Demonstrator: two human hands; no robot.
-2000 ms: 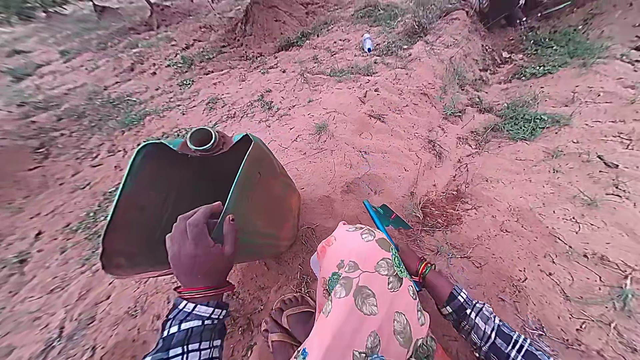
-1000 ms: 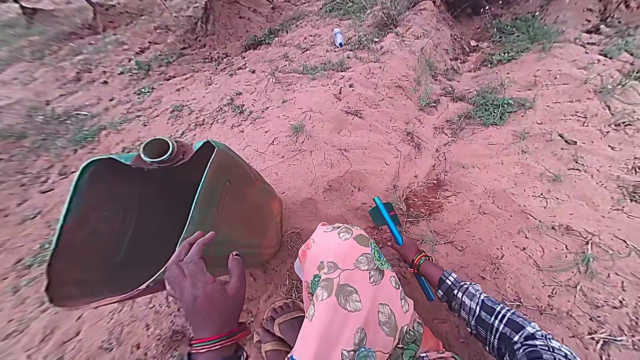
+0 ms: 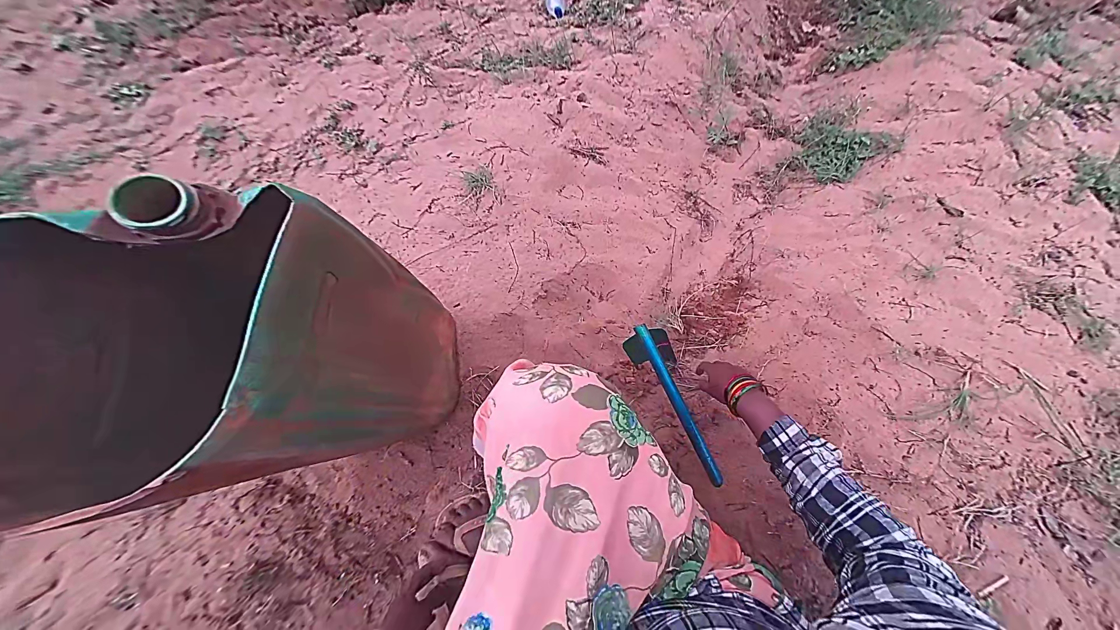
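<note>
My right hand (image 3: 717, 380) is low over the soil, just right of a hoe (image 3: 681, 407) with a blue handle and a dark flat blade. The hoe lies on the ground, apart from the hand; whether the fingers hold some dry stalks I cannot tell. On the left stands a cut-open plastic jerrycan (image 3: 350, 341), green and stained with red soil, its round neck at the top and its wide opening facing left. My left hand is out of view.
Pink floral cloth (image 3: 577, 490) covers my knee, with a sandalled foot (image 3: 451, 542) beside it. Dry grass (image 3: 713, 311) lies beyond the hoe. Green tufts (image 3: 840, 144) grow farther off on reddish soil, and a small bottle (image 3: 556, 8) lies at the top edge.
My right hand has let go of the hoe, which now lies on the soil. My left hand, earlier at the jerrycan, has left the view. The jerrycan sits farther left in view.
</note>
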